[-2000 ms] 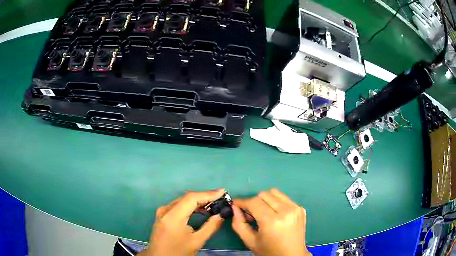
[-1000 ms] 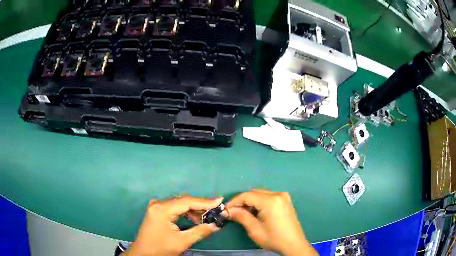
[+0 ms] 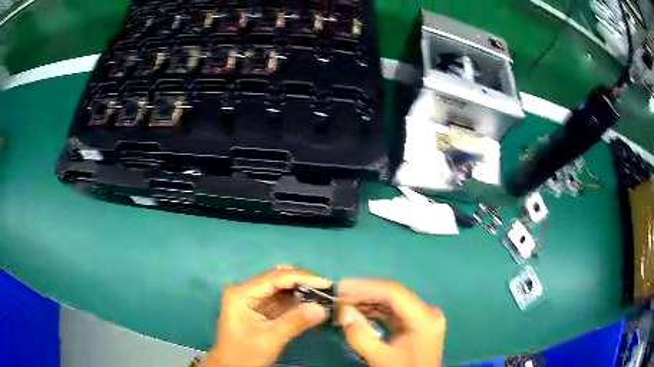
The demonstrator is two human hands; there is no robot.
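Observation:
A small dark module (image 3: 315,294) with a pale metallic edge is held low over the green bench, near its front edge. My left hand (image 3: 269,315) grips the module from the left between thumb and fingers. My right hand (image 3: 387,315) is blurred and closed at the module's right side, its thumb and fingertips touching it. The fingers hide most of the module, and I cannot tell whether the right fingers pinch a separate small part.
Stacked black trays (image 3: 215,154) with modules in some pockets stand at the upper left. Right of them are a grey-white screw feeder (image 3: 466,93), a white cloth (image 3: 416,213), a black electric screwdriver (image 3: 566,143) and wired square parts (image 3: 522,240). A tan box (image 3: 643,244) is at far right.
The view has shifted and blurred, so the trays and feeder sit slightly lower and further right. The module has turned in the fingers and now shows its thin edge. Both hands stay on it.

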